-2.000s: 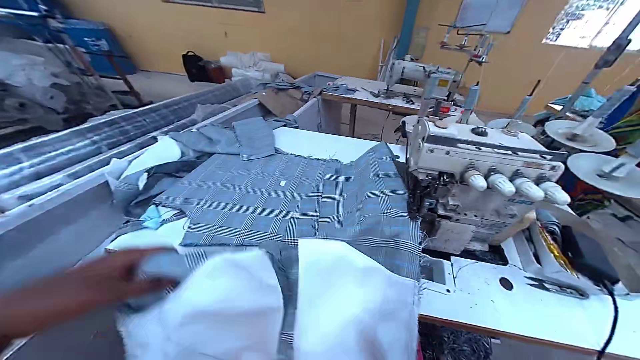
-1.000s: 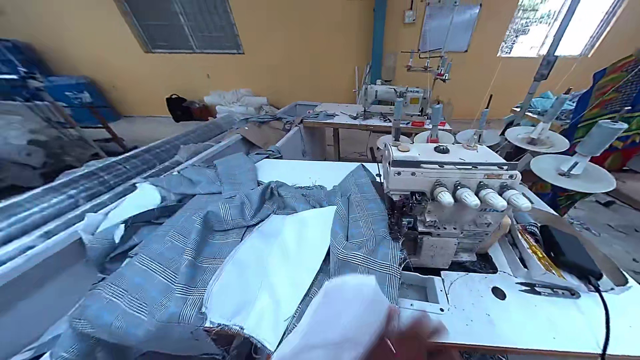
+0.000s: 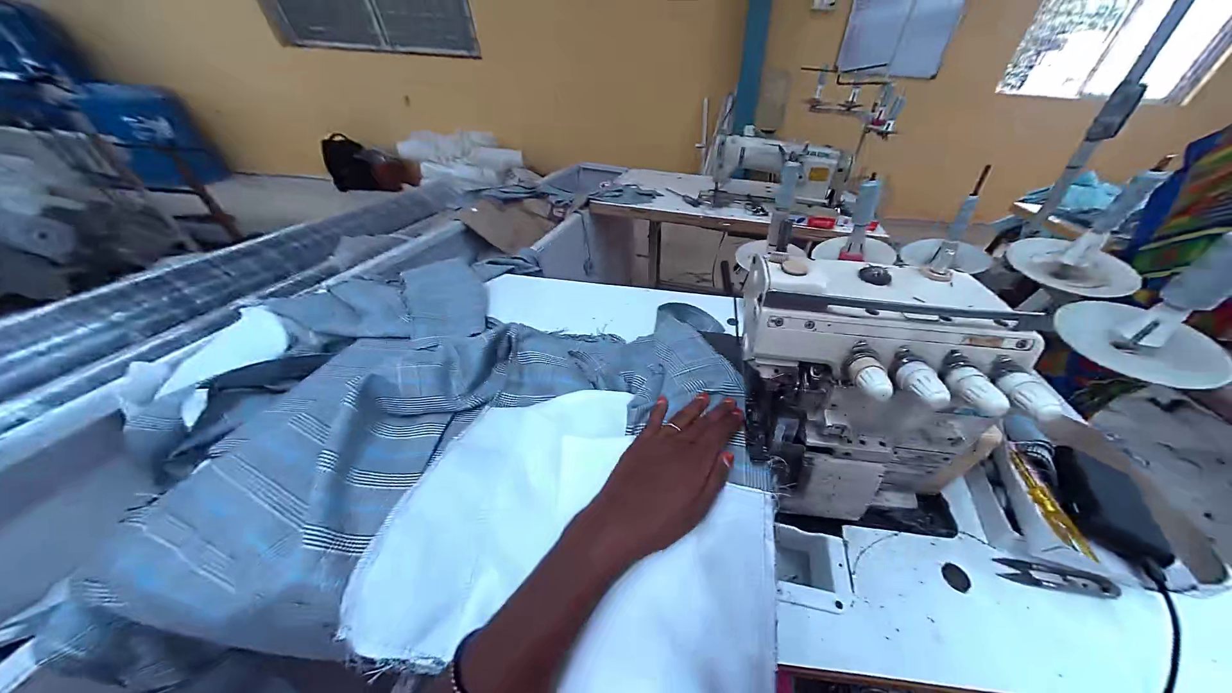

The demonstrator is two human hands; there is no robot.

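My left hand (image 3: 674,467) lies palm down, fingers extended, on grey checked fabric (image 3: 414,385) and white fabric pieces (image 3: 472,520), its fingertips close to the needle area of a white overlock sewing machine (image 3: 890,337). It presses the cloth flat without gripping it. A ring and red nails show on this hand, and a dark bracelet on the wrist. The white pieces lie over the checked fabric, with frayed edges. One white piece hangs toward the bottom edge of the view, partly behind my forearm. My right hand is not in view.
Thread snips (image 3: 1057,577) lie on the white machine table (image 3: 943,635), beside a black box-like object (image 3: 1112,505) with a cable. Thread cones on round holders (image 3: 1141,342) stand behind the machine. Another sewing machine (image 3: 780,164) stands farther back. A grey trough wall (image 3: 77,481) runs along the left.
My left hand, at the left two seconds ago, now rests on the cloth beside the machine. The white pieces have shifted, and the checked fabric is more bunched.
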